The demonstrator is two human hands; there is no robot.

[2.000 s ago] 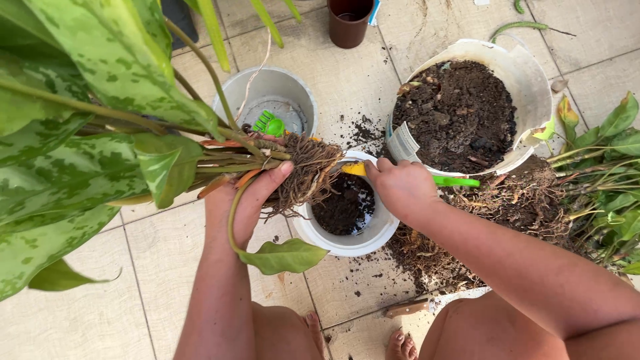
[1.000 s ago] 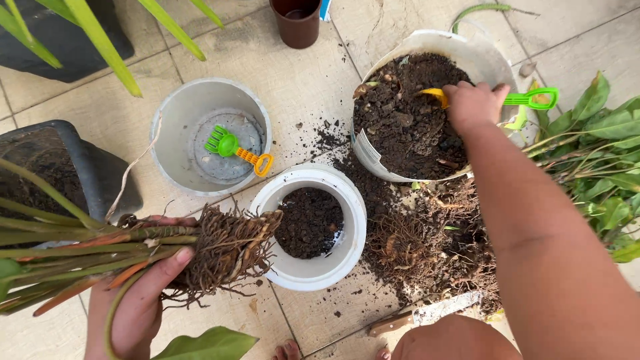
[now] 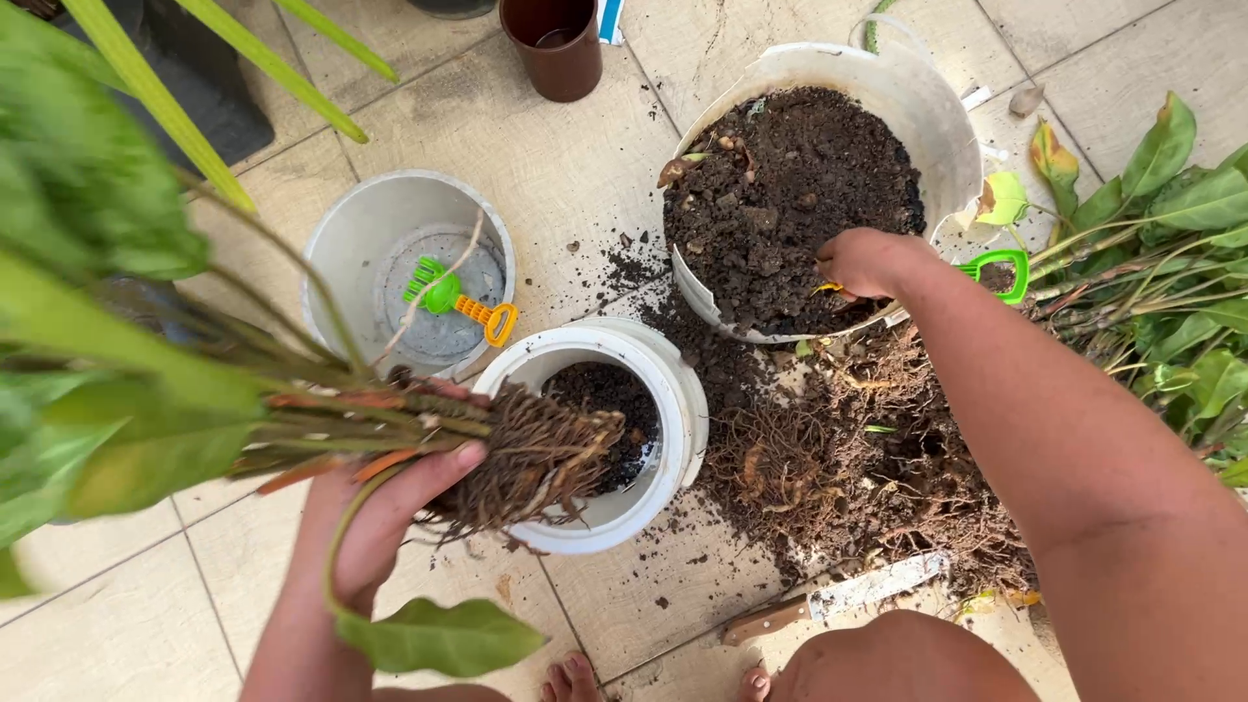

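My left hand [image 3: 390, 517] grips the stems of a leafy plant [image 3: 361, 419], its bare root ball [image 3: 536, 453] held over the left rim of a white plastic pot [image 3: 687, 400] with some dark soil inside. My right hand [image 3: 863, 263] is at the soil in a large broken-rimmed white bucket [image 3: 941, 127], closed around a toy shovel. Its green handle [image 3: 1019, 276] sticks out past my wrist and a bit of its yellow blade shows at the soil; the rest is hidden. A green and orange toy rake [image 3: 453, 297] lies in a grey pot [image 3: 327, 234].
Loose roots and soil [image 3: 877, 458] cover the tiles below the bucket, with uprooted leafy plants [image 3: 1160, 283] at the right. A wooden-handled knife [image 3: 770, 619] lies near my knee. A brown pot [image 3: 561, 58] stands at the top; dark planters [image 3: 195, 78] are at the upper left.
Two seconds ago my right hand was at the white pot with the shovel; one second ago it was over the bucket, where it remains. The root ball has come back over the white pot's edge.
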